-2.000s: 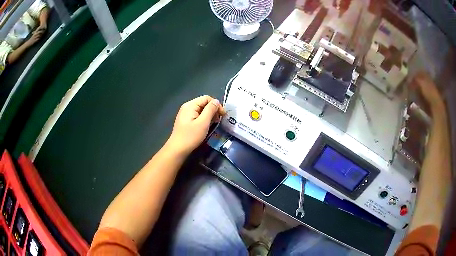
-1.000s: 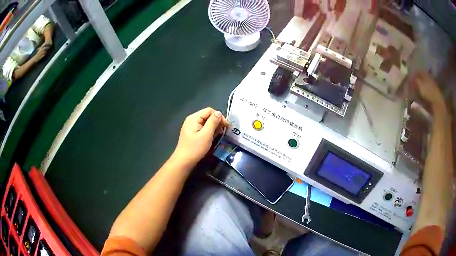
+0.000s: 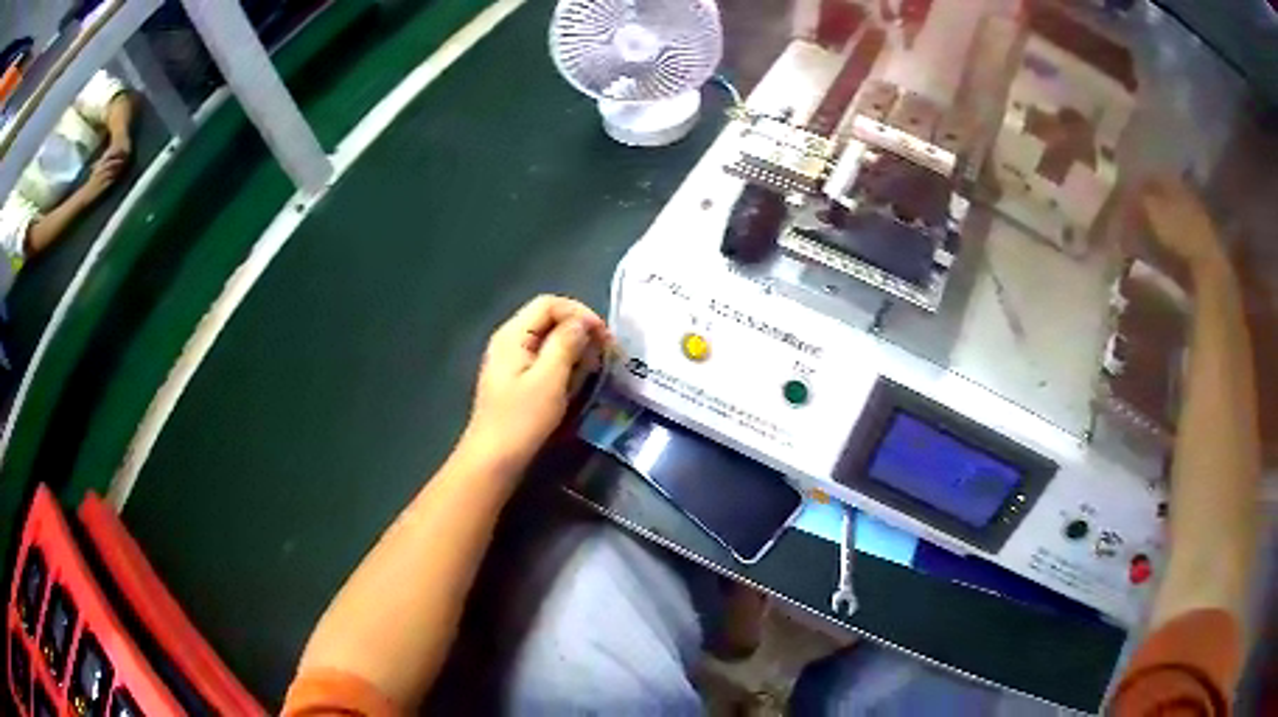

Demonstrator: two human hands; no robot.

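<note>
The white benchtop machine (image 3: 729,385) stands in front of me, its blue touchscreen (image 3: 942,465) lit. My left hand (image 3: 540,367) has its fingers curled at the machine's left front corner; whether it pinches anything is unclear. My right hand (image 3: 1175,224) is blurred at the upper right, behind the right fixture (image 3: 1146,343), which my forearm partly covers. What its fingers touch cannot be made out. The left fixture (image 3: 876,224) holds a dark plate, with a black knob (image 3: 753,224) beside it. The pale centre block (image 3: 1058,140) has a dark cross shape.
A white fan (image 3: 645,70) stands behind the machine's left side. A phone (image 3: 712,490) and a wrench (image 3: 845,560) lie below the front panel. Red trays (image 3: 70,616) are at lower left. Another person's arm (image 3: 91,189) shows at upper left, beyond a metal post (image 3: 259,98).
The view has shifted slightly, so the machine and fan sit further left than one second ago. Both hands keep about the same places relative to the machine.
</note>
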